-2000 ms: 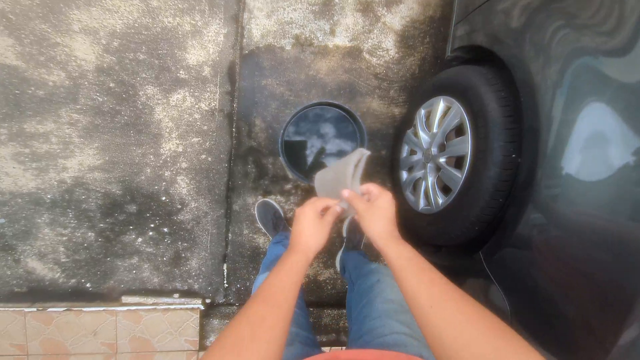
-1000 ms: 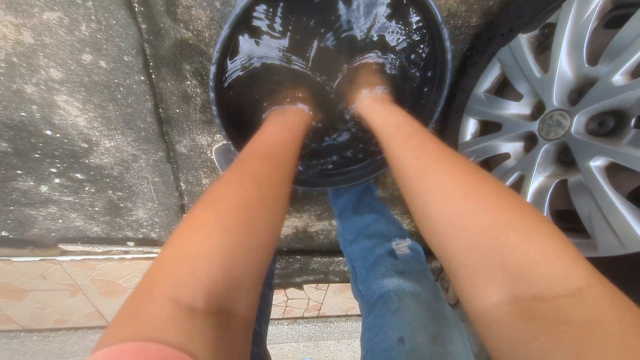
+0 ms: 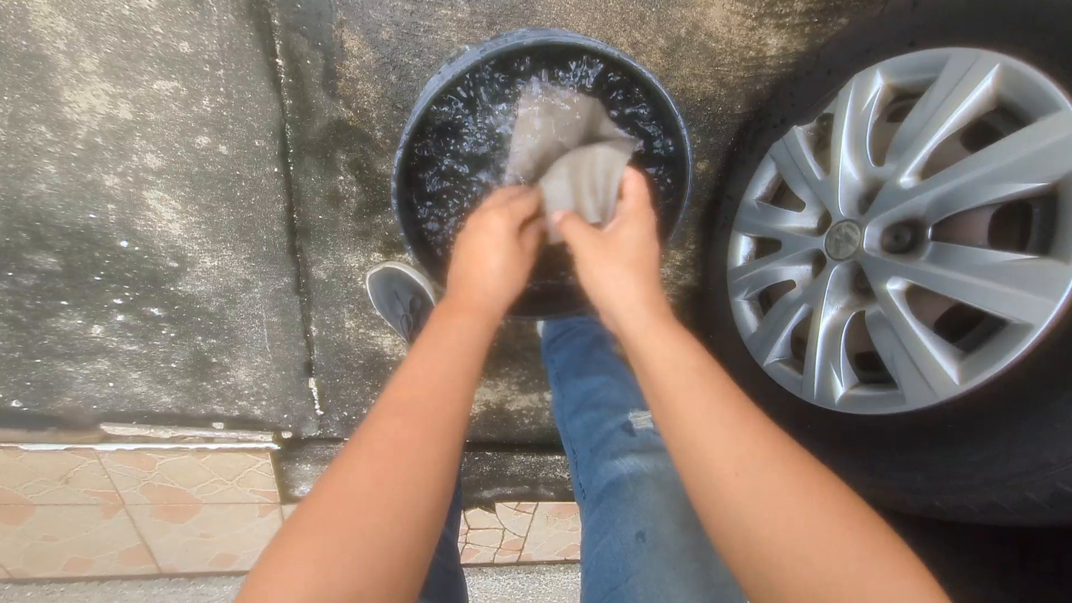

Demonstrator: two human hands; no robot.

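A wet grey-beige cloth (image 3: 557, 134) is folded over on itself above the water of a round black tub (image 3: 405, 180). Its near edge lies between the thumb and fingers of my right hand (image 3: 620, 247). Close against the cloth's lower left side is my left hand (image 3: 498, 243), blurred, its fingertips curled at the fabric; whether they grip it is hard to tell. Both hands are over the near half of the tub. Splashes and ripples cover the dark water around the cloth.
A car tyre with a silver wheel cover (image 3: 846, 239) stands close to the tub's right. Stained concrete (image 3: 151, 209) spreads to the left, with a groove running through it. My shoe (image 3: 400, 300) is beside the tub's near left edge. Patterned tiles (image 3: 134, 511) form a lower-left border.
One second ago both hands were under the water; now they are above it with the cloth in view. The view was farther off two seconds ago, with the cloth held over the tub's near edge.
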